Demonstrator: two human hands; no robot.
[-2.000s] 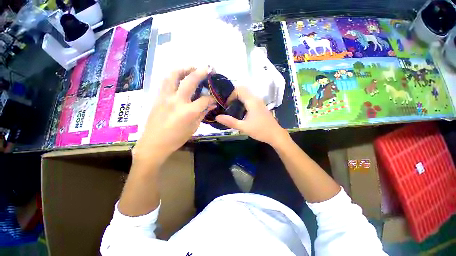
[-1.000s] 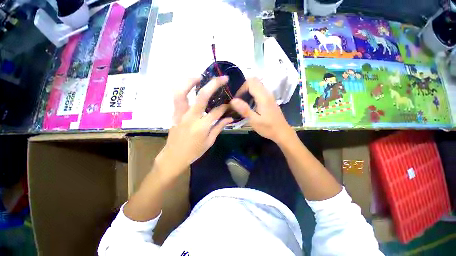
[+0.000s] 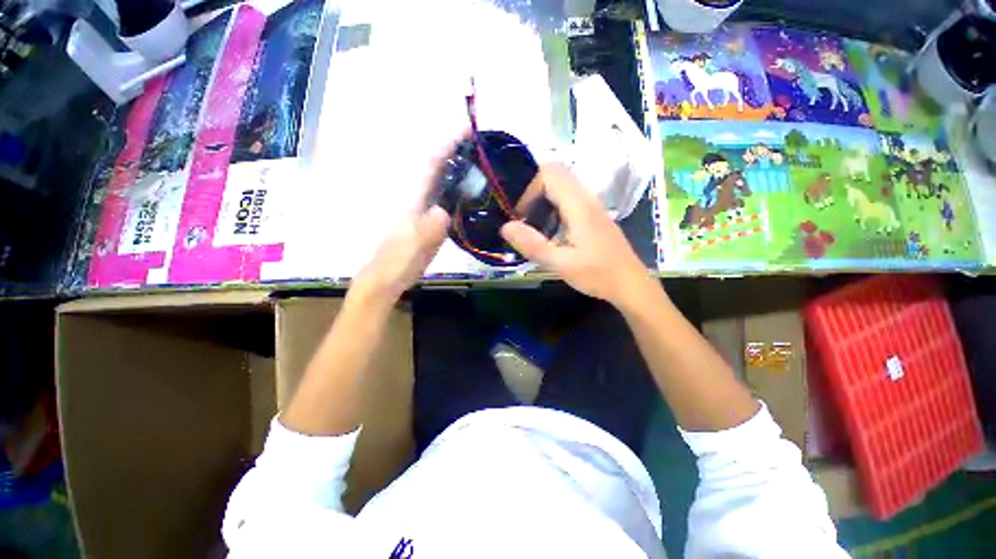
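A black round housing (image 3: 497, 164) is held between my hands over the bright white sheet, near the bench's front edge. Its open side faces up and shows dark parts and a whitish part inside. Red and black lead wires (image 3: 473, 109) stick up from it past its far rim. My left hand (image 3: 421, 224) grips the left side, its fingers blurred and partly behind the housing. My right hand (image 3: 568, 232) holds the right side, with thumb and fingers at the rim. A white body with bracket (image 3: 612, 147) lies just right of the housing.
Pink printed packaging (image 3: 208, 164) lies at left, a unicorn-and-horse picture sheet (image 3: 808, 175) at right. White units with black round faces stand at the back left (image 3: 142, 38) and far right (image 3: 961, 55). Below the bench edge are an open carton (image 3: 164, 426) and a red crate (image 3: 901, 404).
My left hand has moved from over the housing's open side to its left side. My right hand still holds the right side. Earlier, the view shifted and the wires came to stand upright.
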